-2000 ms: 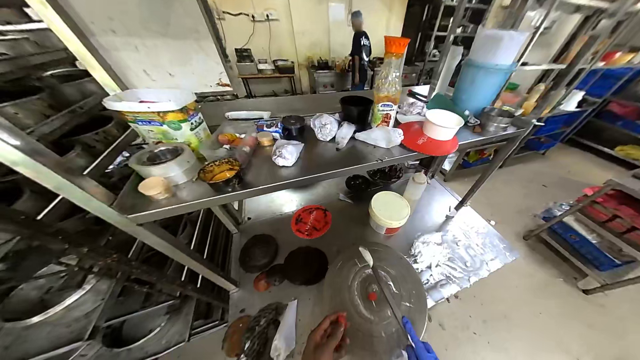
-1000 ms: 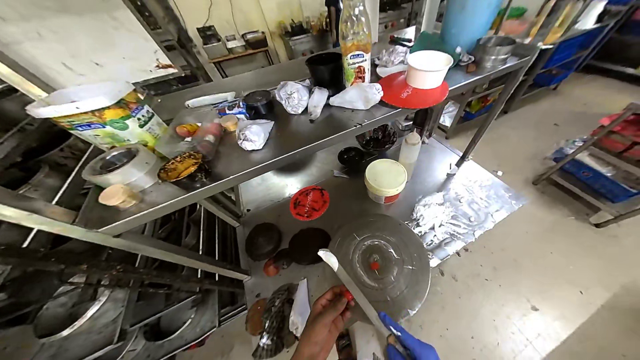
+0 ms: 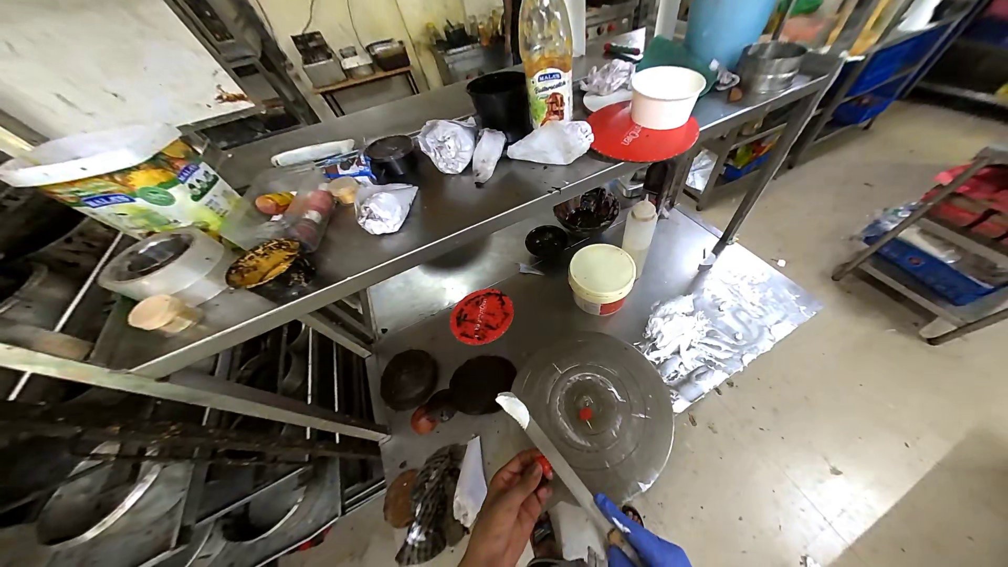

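My left hand [image 3: 510, 504], bare, pinches a small red piece [image 3: 544, 466] between thumb and fingertips, close beside the blade. In a blue glove, my right hand [image 3: 642, 539] grips the handle of a long metal palette knife [image 3: 561, 465]. White cream coats the knife's tip, which points up and to the left. A round clear turntable [image 3: 622, 378] with a small red spot at its centre lies beyond and partly under the blade. Left of it are dark round discs [image 3: 482, 384] and a white piping bag [image 3: 471, 482].
A lidded white tub [image 3: 602, 276], a squeeze bottle [image 3: 639, 228] and a red disc [image 3: 481, 316] stand behind the turntable. Cream-smeared foil [image 3: 724, 315] covers the right side. The raised steel shelf [image 3: 441, 228] holds wrapped piping bags, a tape roll and a white bowl [image 3: 667, 96].
The palette knife, flatter in my view one second ago than two seconds ago, has its tip further left of the turntable's centre. My left hand has come up beside the blade. The view has shifted.
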